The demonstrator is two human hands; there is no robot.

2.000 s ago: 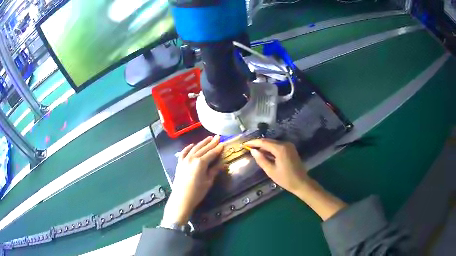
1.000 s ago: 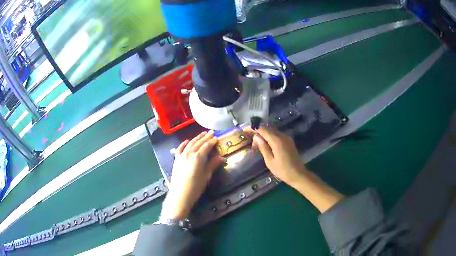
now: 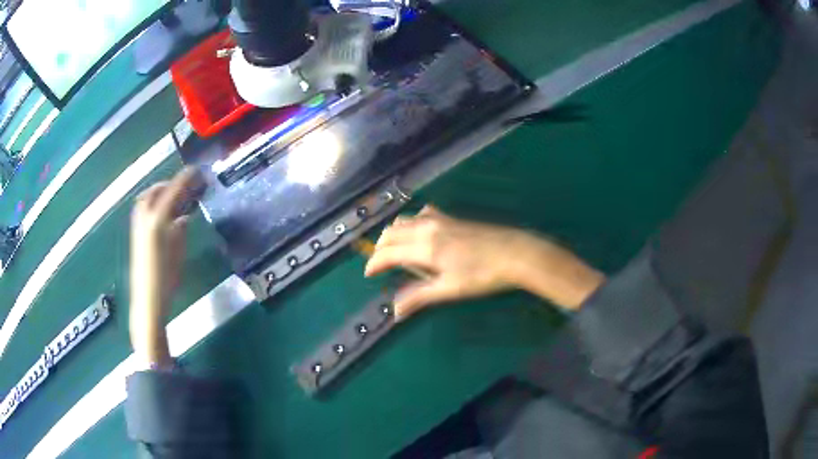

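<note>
A grey strip tray with small shiny round parts in its seats lies over the green bench at the front. My right hand has its thumb and fingers around the tray's right end, which they hide. A short piece of a thin yellowish stick shows by these fingers. A second strip tray lies along the front edge of the dark base plate. My left hand is blurred, left of the base plate, fingers bent; I see nothing in it.
The microscope with its white collar stands over the plate, above a narrow bar and a bright light spot. A red bin is to its left. A monitor is at the upper left. More strips lie at the left.
Both hands have left the place under the microscope: the left went left, the right came down toward me. A strip tray now shows in front of the plate-edge one. The view has shifted.
</note>
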